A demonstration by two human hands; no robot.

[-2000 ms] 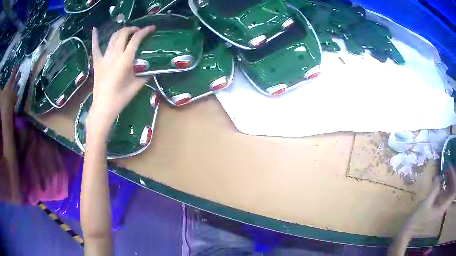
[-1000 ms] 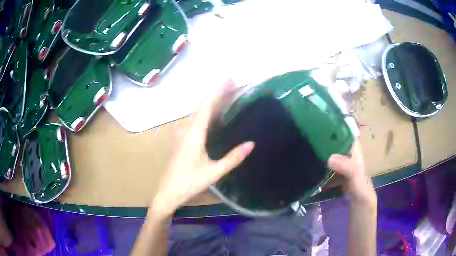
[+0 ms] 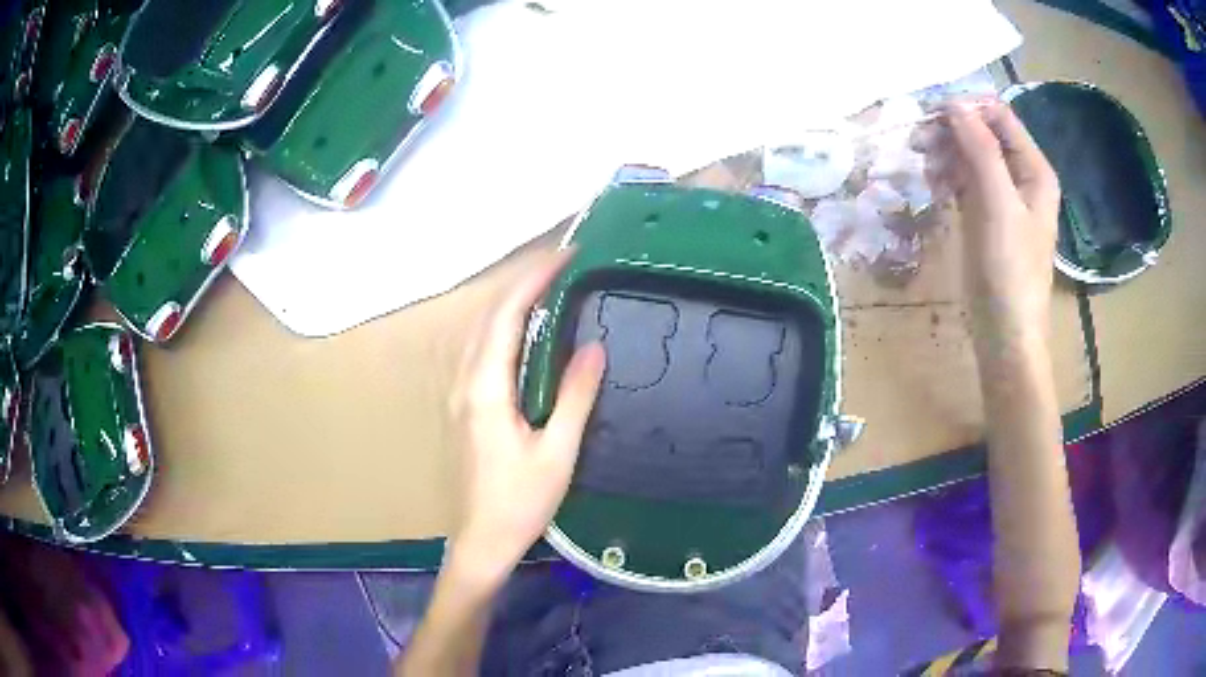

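A green car body shell with a silver rim and a dark cabin recess lies at the bench's front edge, its tail-light end away from me. My left hand grips its left side, thumb over the recess. My right hand is raised at the right and pinches a thin pale stick pointing left. Below the stick are a pale glue dish and crumpled white tissue. What is on the stick tip cannot be told.
Several green bodies are piled at the left, one near the bench edge. Another body lies at the right, beside my right hand. A white sheet covers the back of the bench. Legs and blue shapes show below the bench edge.
The shell came from the right, was turned in both hands, and now rests with its tail-light end away. My right hand has left it and taken the stick; my left hand stays on it.
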